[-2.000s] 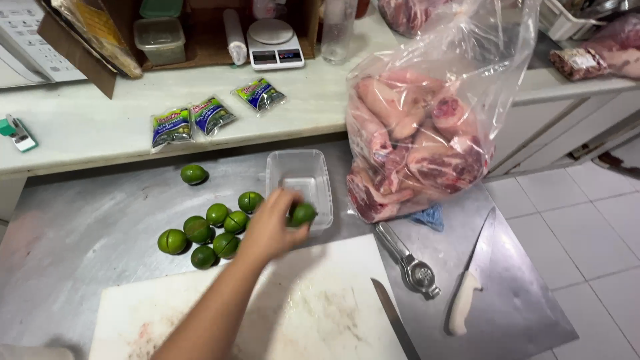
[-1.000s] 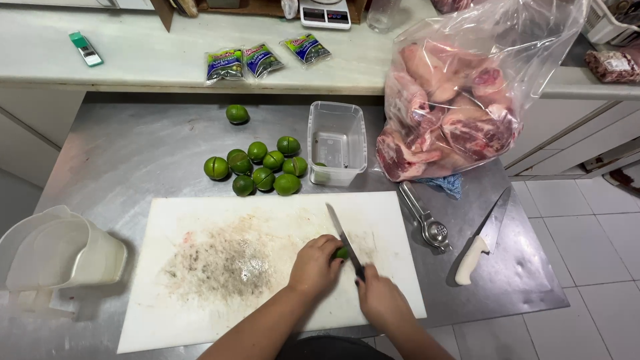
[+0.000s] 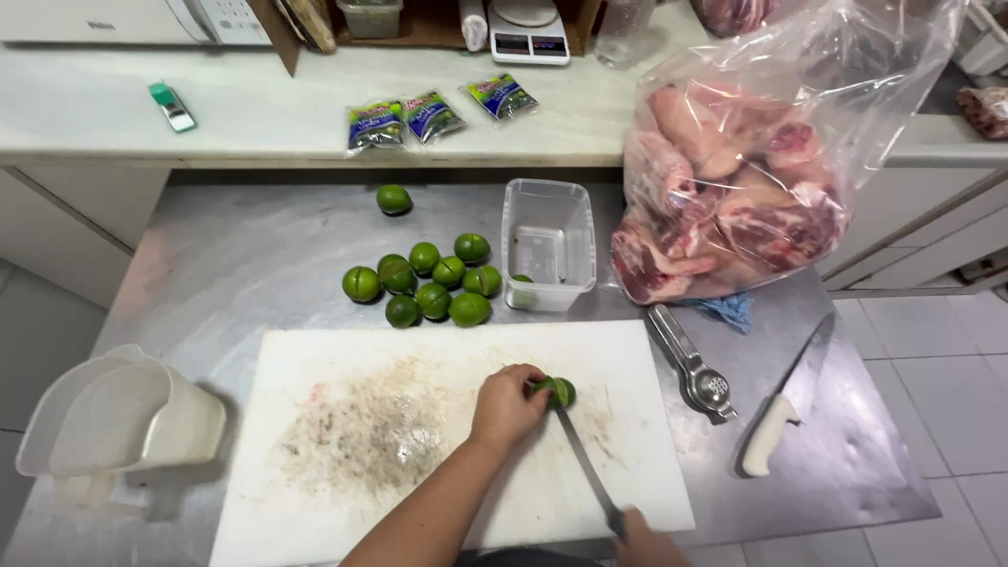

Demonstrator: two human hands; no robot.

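My left hand (image 3: 510, 403) grips a green lime (image 3: 557, 390) on the right part of a stained white cutting board (image 3: 315, 504). A cut shows in the lime. My right hand (image 3: 647, 543), near the board's lower edge, is closed on the dark handle of a knife (image 3: 587, 457), whose blade tip reaches the lime. Beyond the board several limes (image 3: 433, 301) lie grouped, some with a slit showing, and one lime (image 3: 394, 199) lies apart. Beside them stands a clear plastic container (image 3: 551, 295), with some green showing at its lower left corner.
Right of the board lie a metal citrus squeezer (image 3: 693, 370) and a white-handled knife (image 3: 770, 433). Behind them is a plastic bag of raw meat (image 3: 732, 189) by a blue cloth (image 3: 724, 311). A plastic jug (image 3: 181, 409) stands left. Small packets (image 3: 376, 126) and a kitchen scale (image 3: 529, 35) sit on the counter.
Two seconds ago one hand held a lime at the clear container. One second ago both hands were at a lime on the board; my right hand has since drawn back toward the board's near edge.
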